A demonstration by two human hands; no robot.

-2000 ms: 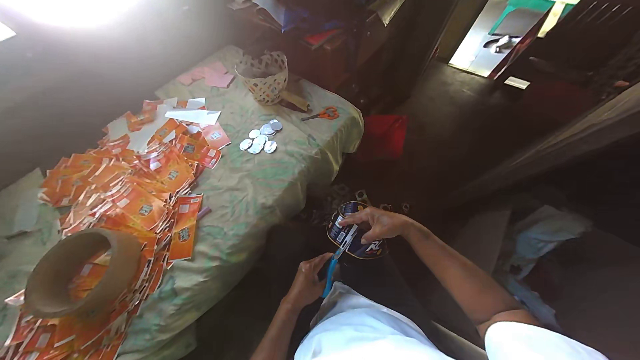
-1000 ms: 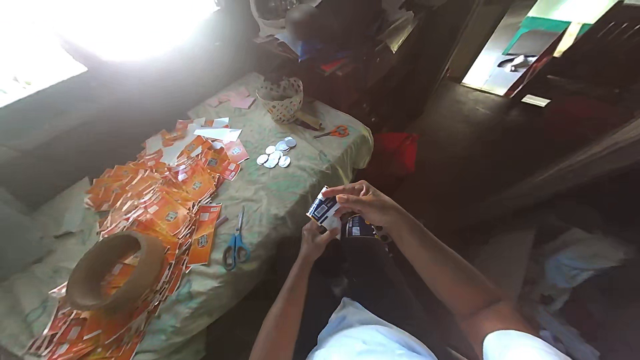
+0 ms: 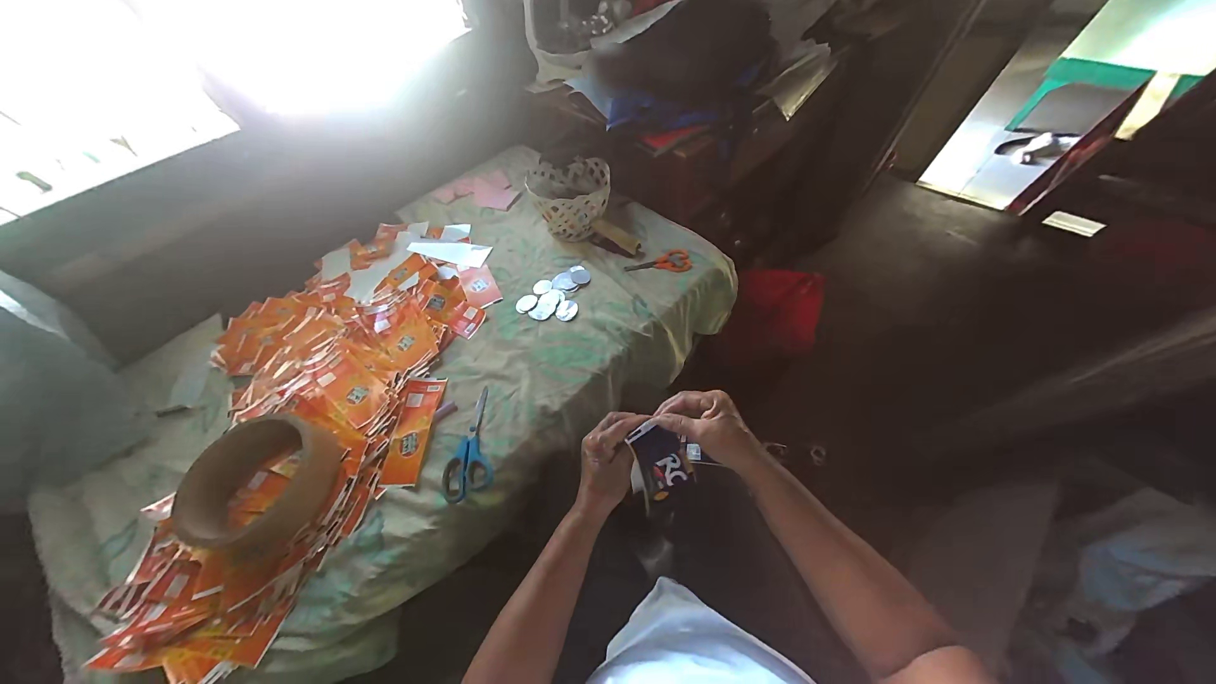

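Both hands meet over my lap, just off the table's right side. My left hand (image 3: 611, 459) pinches the upper left edge of a dark blue printed wrapper piece (image 3: 668, 467), which hangs down between the hands. The fingers of my right hand (image 3: 708, 427) grip its top edge near the left fingertips. Blue-handled scissors (image 3: 467, 461) lie on the cloth-covered table beside a large pile of orange printed wrapper pieces (image 3: 351, 380). A brown cardboard ring (image 3: 318, 475) rests on the pile. Several silvery discs (image 3: 553, 294) lie farther back on the cloth.
On the table (image 3: 541, 399) stand a woven basket (image 3: 570, 201) and orange-handled scissors (image 3: 665, 262), with pink paper pieces (image 3: 489, 190) behind. A red object (image 3: 784, 309) is beyond the table's right corner. Crumpled cloth or plastic (image 3: 1149, 560) lies at the lower right.
The blue scissors, in my left hand two seconds ago, now lie on the table. The round blue container-like shape has given way to a flat dark blue piece held by both hands.
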